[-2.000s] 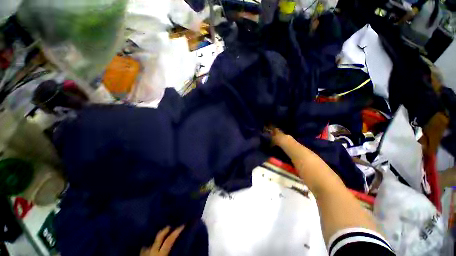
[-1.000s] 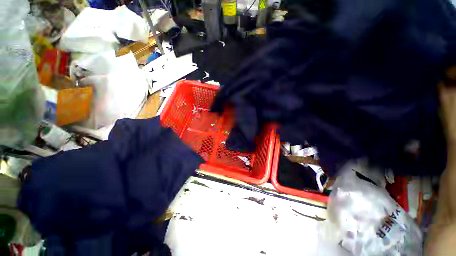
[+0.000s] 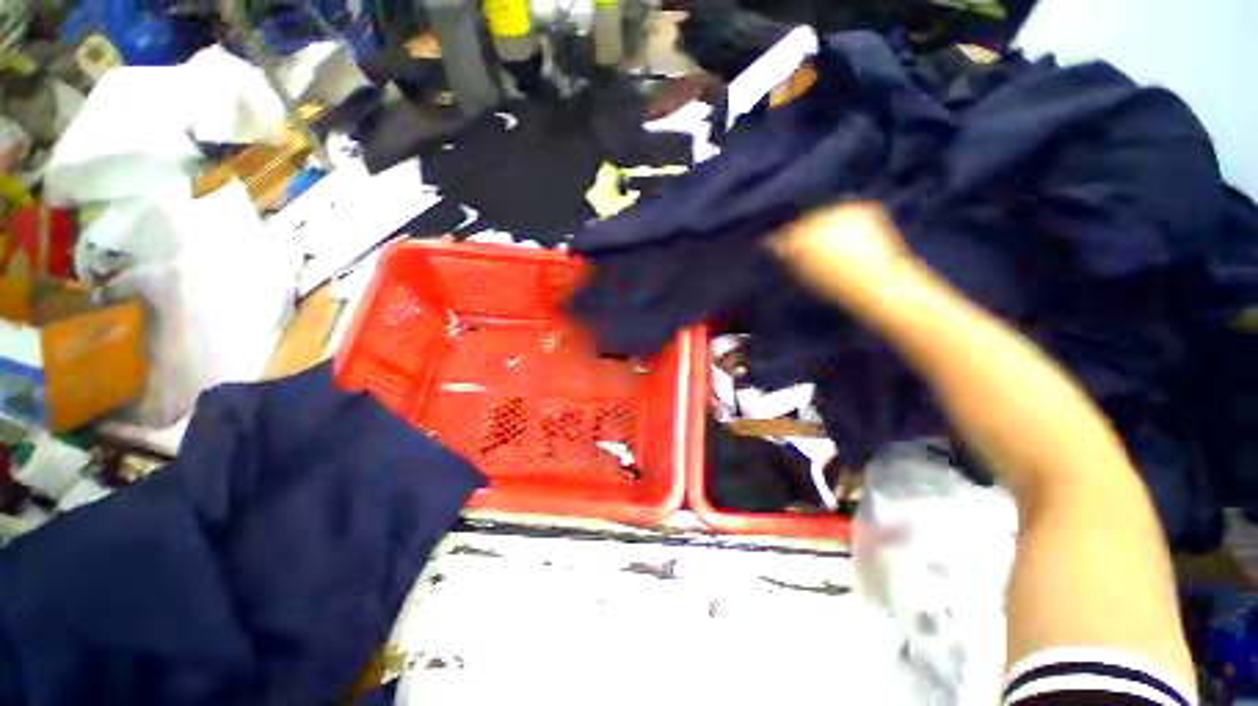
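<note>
A large heap of dark navy fabric lies at the upper right, and part of it hangs over a red perforated basket. My right hand is blurred and lies on the navy fabric above the second basket; its fingers are too blurred to tell whether they grip. Another navy fabric piece lies at the left, over the edge of the white table. My left hand is not in the picture.
A second red basket beside the first holds dark and white scraps. A clear plastic bag stands at its right. White plastic bags and an orange box lie at the left. Dark fabric lies behind the baskets.
The large navy heap has moved off the baskets to the right side, uncovering the red basket. My right hand has come back onto it from the right edge. My left hand has left the picture.
</note>
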